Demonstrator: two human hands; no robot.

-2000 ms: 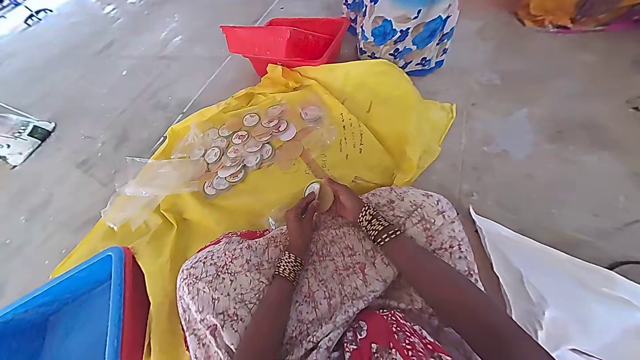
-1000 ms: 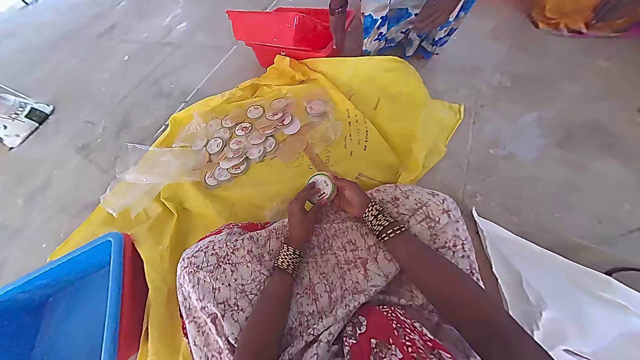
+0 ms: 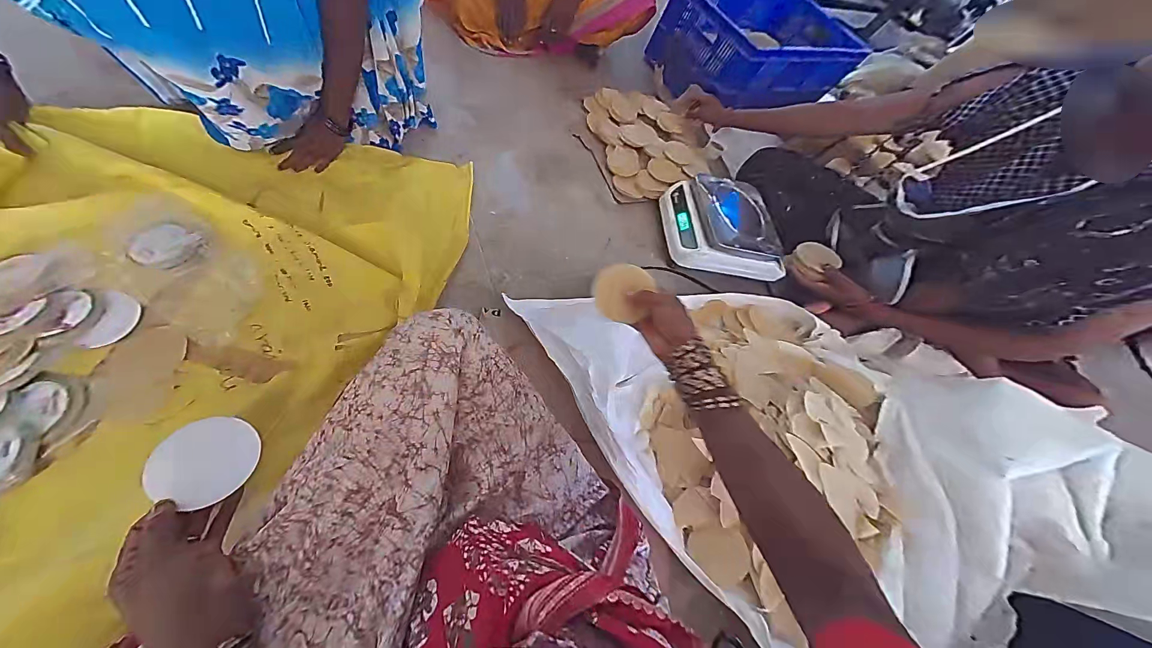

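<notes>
At the lower left, my left hand (image 3: pixel 184 571) holds a round white disc (image 3: pixel 202 463) by its near edge, over the yellow sheet (image 3: pixel 81 558). My right hand (image 3: pixel 666 322), with patterned bangles at the wrist, holds a thin tan disc (image 3: pixel 623 292) above the far edge of the white cloth (image 3: pixel 594 360). Below and right of that hand lies a heap of similar thin tan discs (image 3: pixel 832 436) on the cloth. Round labelled pieces (image 3: pixel 40 405) in clear plastic lie on the yellow sheet, left of my knee.
A digital scale (image 3: pixel 720 229) stands past the cloth, near more tan discs (image 3: pixel 639 135) on a board. Behind is a blue crate (image 3: pixel 765 63). A co-worker at right holds discs (image 3: pixel 817 256); another person's hand (image 3: pixel 315 142) rests on the yellow sheet's far edge.
My hands, together at a round labelled piece one second ago, are now far apart. My right hand has moved right, over the white cloth, and holds a tan disc. The view has swung right.
</notes>
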